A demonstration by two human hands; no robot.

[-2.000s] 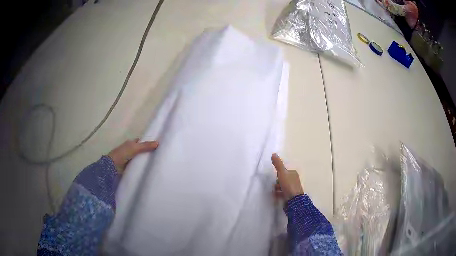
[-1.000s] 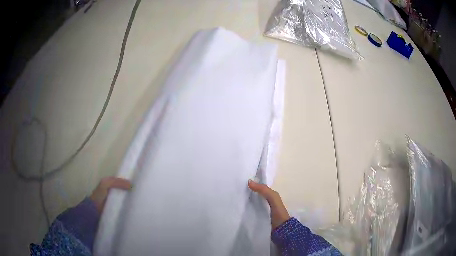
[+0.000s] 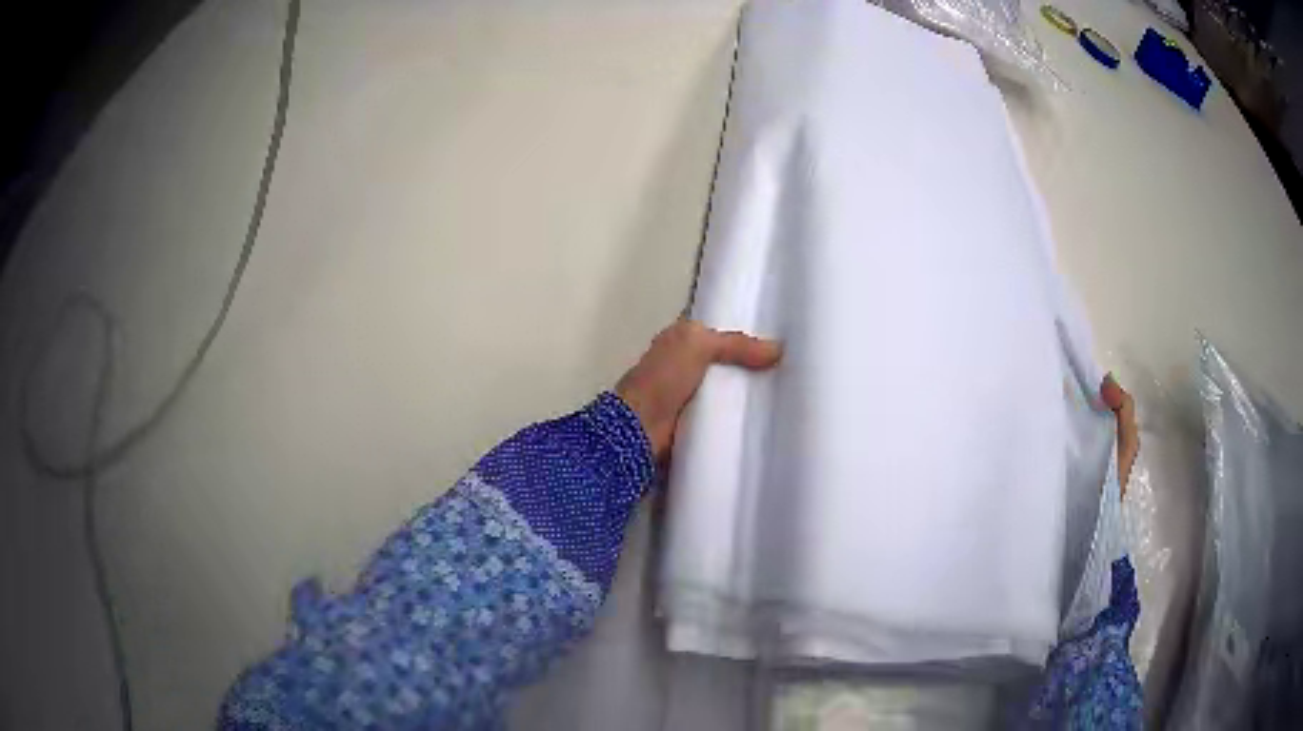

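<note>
A large folded white sheet stack lies across the middle right of the view, its lower edge hanging near the table's front. My left hand grips its left edge, thumb on top and fingers underneath. My right hand holds its right edge, partly hidden behind the sheet. The underside of the sheet and most of my right hand's fingers are hidden.
Filled clear poly bags lie at the right, with a crinkled clear bag beside them. Another shiny bag is at the top. Tape rolls and a blue tape dispenser are top right. A grey cable loops at left.
Both hands have moved to the right with the white sheet stack. It now covers the table seam's earlier place in view and partly hides the shiny bag at the top. Its lower edge now shows.
</note>
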